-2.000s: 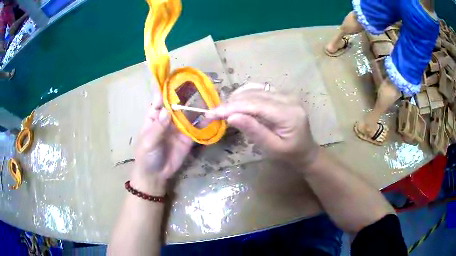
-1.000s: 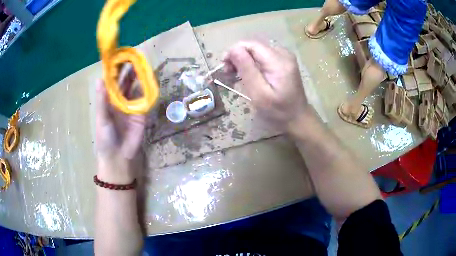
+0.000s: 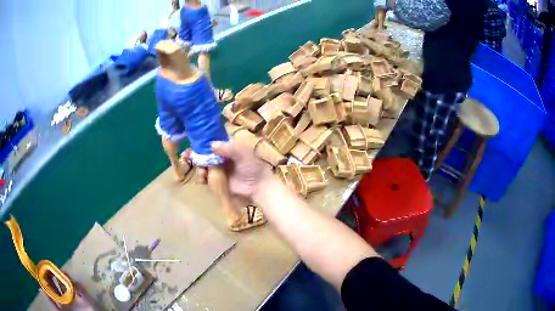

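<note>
My right hand (image 3: pixel 243 171) is on a leg of the lower body with blue shorts (image 3: pixel 190 115), just below the white fringed cuff. The figure stands upright on its sandalled feet on the bench, with a tan waist block on top. The yellow sash belt (image 3: pixel 56 282) is at the bottom left, its tail pointing up. My left hand (image 3: pixel 82 302) holds it and is mostly cut off by the frame edge. The glue pot (image 3: pixel 129 277) stands open on stained card beside its white lid (image 3: pixel 122 293). Pale sticks (image 3: pixel 157 260) lie by the pot.
A heap of tan waist blocks (image 3: pixel 328 109) covers the bench beyond my right hand. A second blue-shorts figure (image 3: pixel 196 27) stands behind. A red stool (image 3: pixel 394 193), a wooden stool (image 3: pixel 478 117) and a person (image 3: pixel 447 61) are at the right.
The view has swung right. My right hand has left the stick and reached over to the blue-shorts figure. My left hand still holds the sash, now at the lower left.
</note>
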